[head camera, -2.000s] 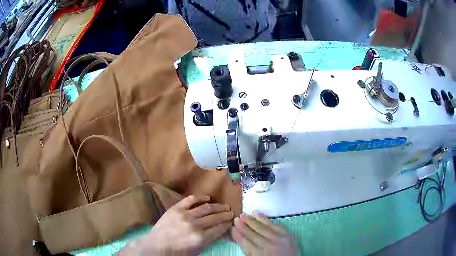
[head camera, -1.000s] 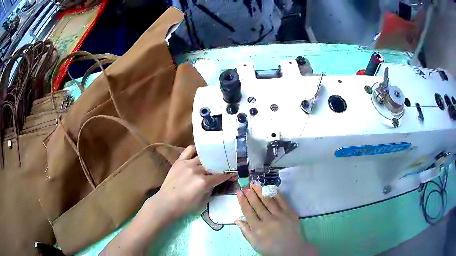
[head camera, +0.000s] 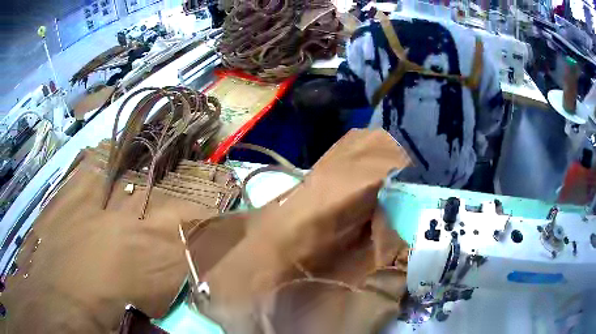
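Note:
A large brown bag panel lies folded and rumpled from the middle of the view to the sewing machine's left end. A thin handle strap curves across its lower part, and another loop stands behind it. The white machine head is at the lower right, with the needle area beside the panel's right edge. The panel's lower part is blurred. Neither of my hands can be made out.
A stack of brown panels with upright strap loops lies at left. Beyond it are a red-edged board and a heap of brown straps. A person sits with their back to me behind the machine.
The view has swung left and up, so the machine sits lower right. Both hands, earlier at the needle area, are out of sight. The panel's upper part is more bunched.

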